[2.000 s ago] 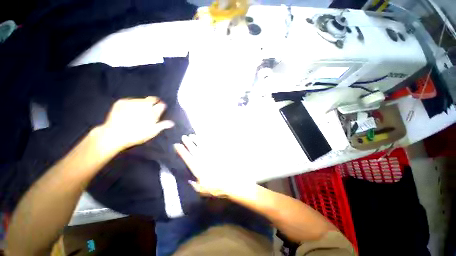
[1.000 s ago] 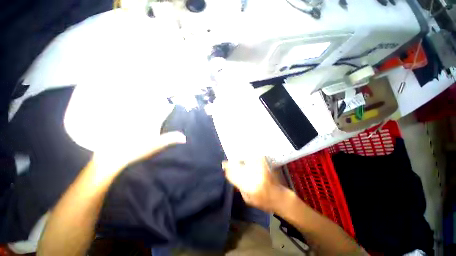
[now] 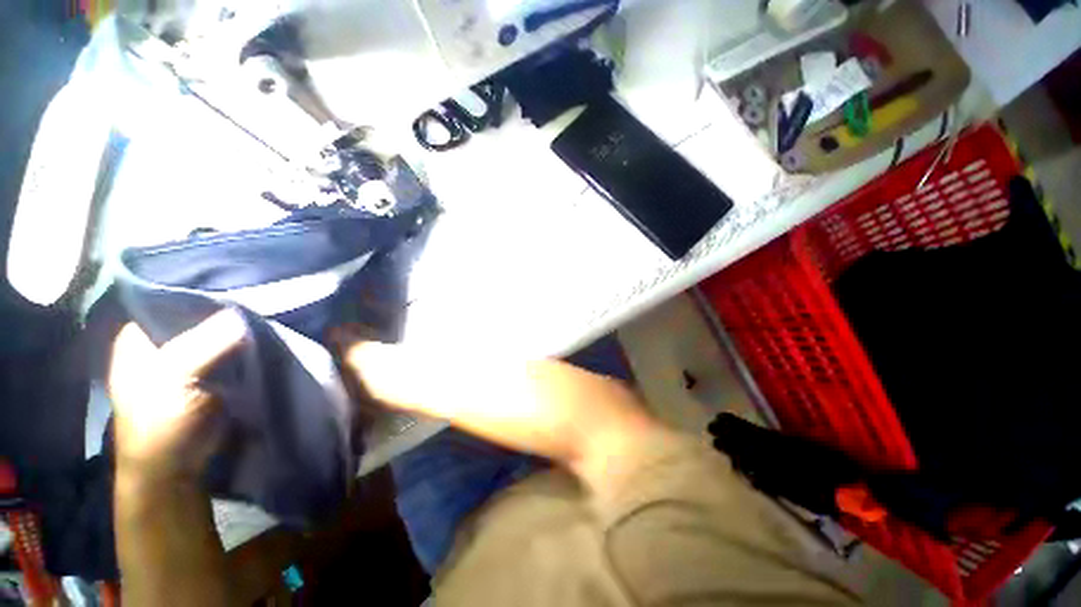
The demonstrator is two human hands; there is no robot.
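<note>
The dark navy garment piece point(image 3: 279, 397) lies left of and below the needle area, its edge raised in folds with a pale strip point(image 3: 290, 294) along it. Its upper edge runs to the presser foot area point(image 3: 368, 190) of the white sewing machine. My left hand point(image 3: 178, 379) grips the folded cloth at the left, fingers curled. My right hand point(image 3: 385, 368) is at the cloth's right side, just below the needle area; its fingertips are partly hidden by the cloth and blurred by glare, so its hold is unclear.
A black smartphone point(image 3: 643, 178) lies right of the needle. Black-handled scissors point(image 3: 460, 116) lie behind it near dark cloth. A tan parts tray point(image 3: 877, 125) holds small items at the upper right. A red crate point(image 3: 818, 344) with black cloth point(image 3: 972, 356) stands below the table edge.
The view has shifted closer to the needle area. My left hand has gone from lying on the cloth to gripping a raised fold. My right hand has moved from the table's front edge to the cloth.
</note>
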